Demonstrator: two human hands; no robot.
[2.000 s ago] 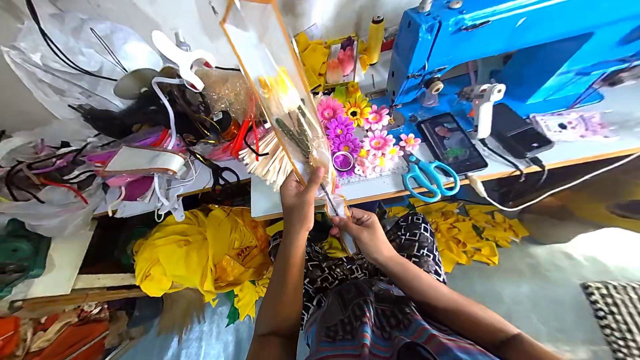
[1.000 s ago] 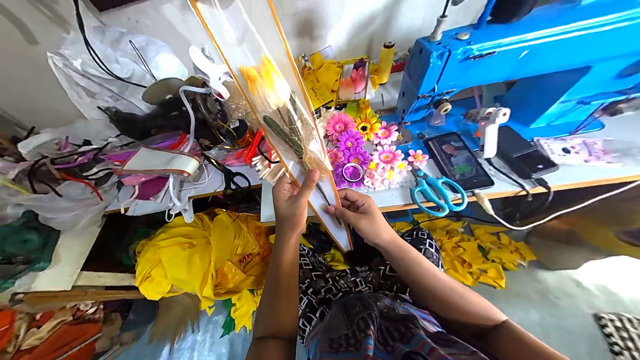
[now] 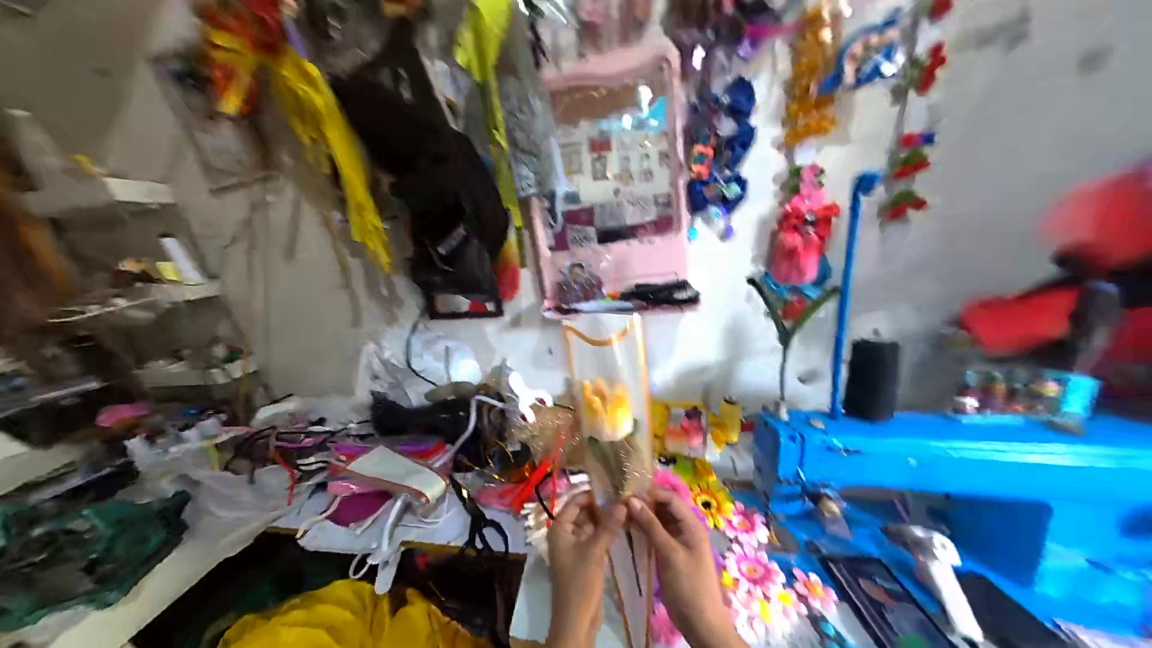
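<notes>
A yellow artificial flower point(image 3: 607, 409) with a thin dark stem stands upright inside a clear, gold-edged plastic sleeve point(image 3: 641, 360). My left hand point(image 3: 580, 553) pinches the sleeve's lower part from the left, thumb and fingers on it. From the other side, my right hand point(image 3: 675, 549) grips it at the same height, the two thumbs nearly touching. Pink and yellow artificial flowers point(image 3: 751, 571) lie on the table just right of my right hand.
A blue sewing machine point(image 3: 918, 459) stands at right, with a white glue gun point(image 3: 940, 567) and a phone point(image 3: 877, 598) before it. Black scissors point(image 3: 481, 526) and ribbon scraps lie left. Yellow fabric point(image 3: 342, 621) is below. A pink-framed mirror point(image 3: 679, 180) hangs on the wall.
The view has swung up strongly to the wall. The sleeved flower, tilted left before, now stands nearly upright between both hands. My right hand has moved up the sleeve beside my left.
</notes>
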